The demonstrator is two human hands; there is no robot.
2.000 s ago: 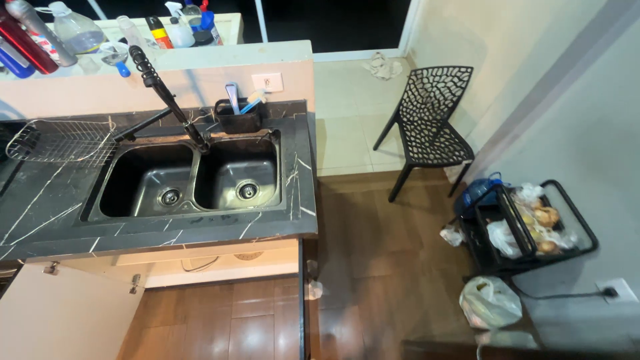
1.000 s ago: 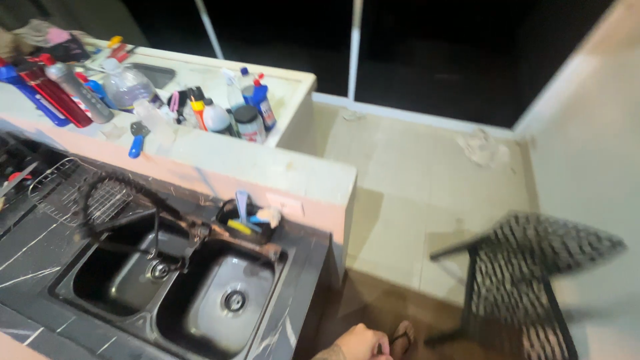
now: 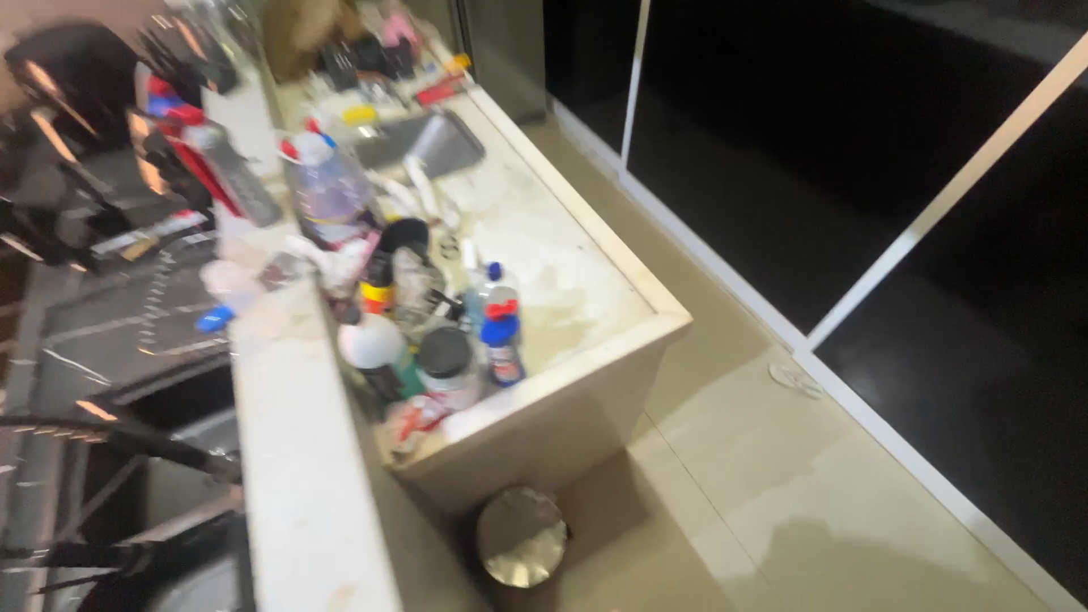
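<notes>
Neither of my hands shows in the head view. Bottles crowd the near end of a light utility counter: a blue bottle with a red cap, a jar with a black lid and a rounded white bottle. Farther back stands a large clear jug, with a grey basin beyond it. At the lower left, blurred, are the black kitchen sink and its black faucet.
A pale ledge divides the kitchen sink from the utility counter. Below the counter's end, a round metallic bin stands on the tiled floor. Dark glass panels with pale frames line the right side.
The view has swung and come nearer to the utility counter. A hand seen at the lower edge one second ago is out of view, as is the black chair.
</notes>
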